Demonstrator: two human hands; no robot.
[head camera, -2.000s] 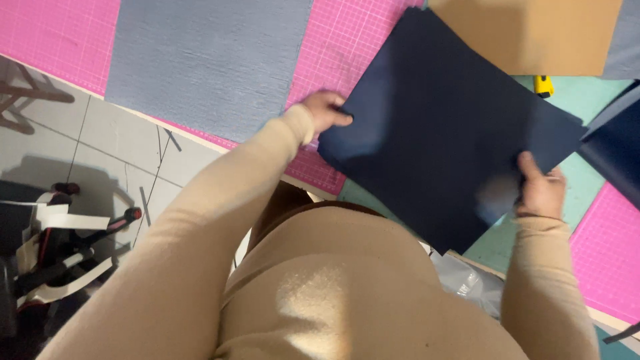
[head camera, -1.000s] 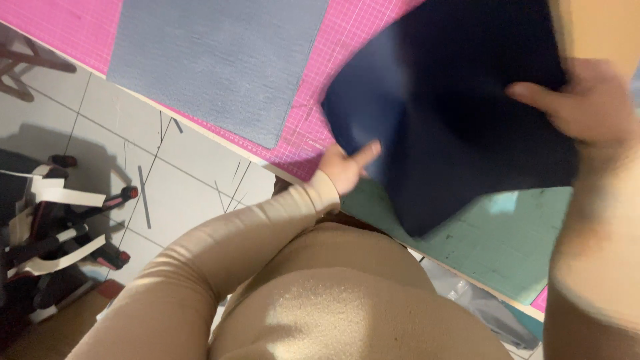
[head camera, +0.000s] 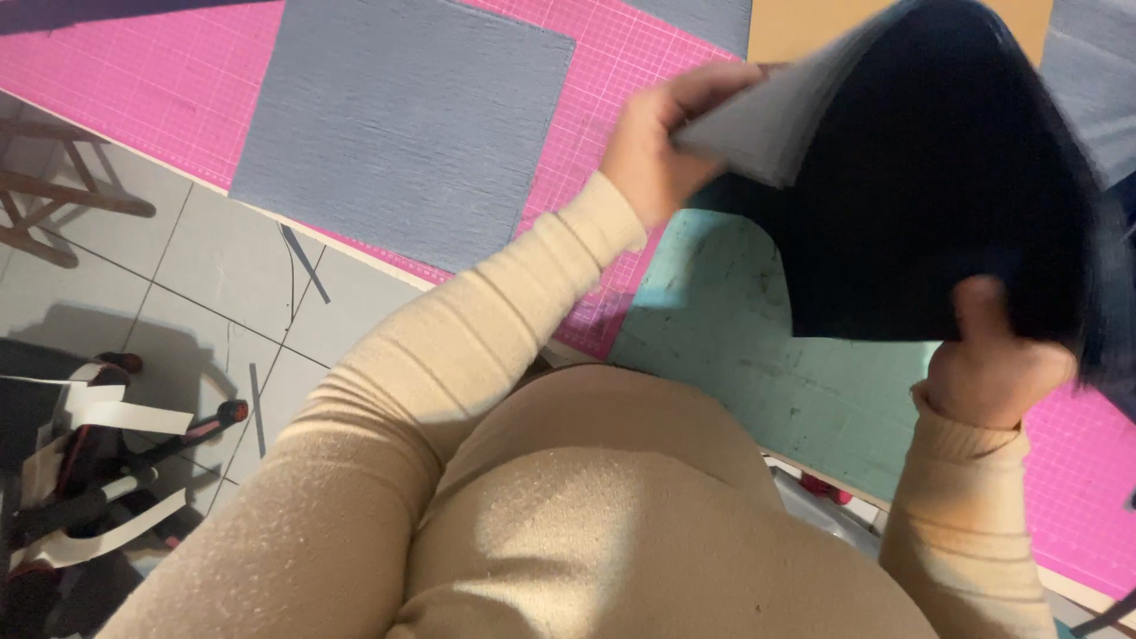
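Observation:
Several dark navy sheets (head camera: 932, 204), perhaps leather, are lifted above the table at the right and bend in a curve. My left hand (head camera: 661, 146) grips their left corner, where a grey underside is turned up. At the lower right edge my right hand (head camera: 998, 373) holds the sheets, its thumb on top of the dark face. Motion blurs the sheets and the right hand. A grey-blue textured sheet (head camera: 408, 124) lies flat on a pink gridded cutting mat (head camera: 169, 89), left of my left hand. Beneath the held sheets is a worn green cutting mat (head camera: 737, 373).
A tan sheet (head camera: 808, 31) lies at the top, with more grey-blue material (head camera: 1087, 80) beside it. The table's front edge runs diagonally past my body. On the tiled floor at the left are a wheeled chair base (head camera: 133, 461) draped with pale strips, and wooden legs (head camera: 71, 195).
The navy sheets, flatter two seconds ago, are now bent with a grey underside showing. My left hand has moved up and to the right since one second ago; my right hand has moved down.

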